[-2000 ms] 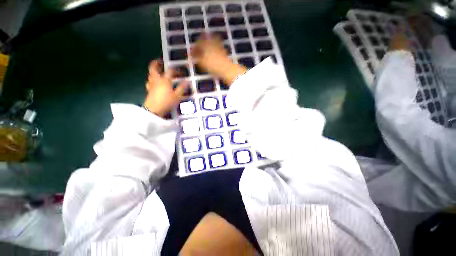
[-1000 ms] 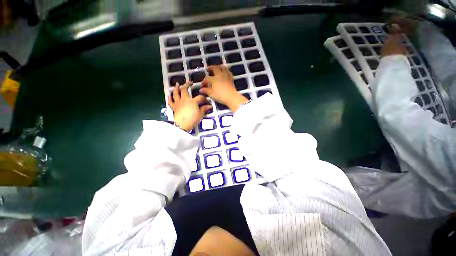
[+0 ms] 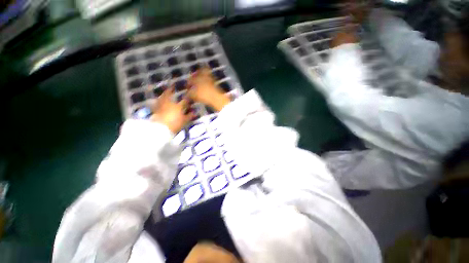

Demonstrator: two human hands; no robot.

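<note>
A long white pocket tray (image 3: 122,85) lies on the dark-green bench in front of me. Its far rows hold dark square units (image 3: 154,65). Its near rows hold units with white lit screens (image 3: 194,193). One unit at the left edge beside my left hand shows a bluish-white screen (image 3: 142,112). My left hand (image 3: 172,110) is over the middle rows with fingers spread. My right hand (image 3: 205,91) is just to its right, fingers bent down onto the units. The frame is blurred, and what the fingertips touch is hidden.
Another person's white sleeve (image 3: 349,87) and hand reach over a second white tray (image 3: 303,61) at the right, which looks doubled at its left edge. A dark strip (image 3: 85,55) runs along the bench's far side. White papers or trays lie beyond it. Plastic shows at the lower left edge.
The view has turned, so the tray now sits further left and tilted. A bluish-white lit screen now shows at the tray's left edge. Both hands remain over the middle rows.
</note>
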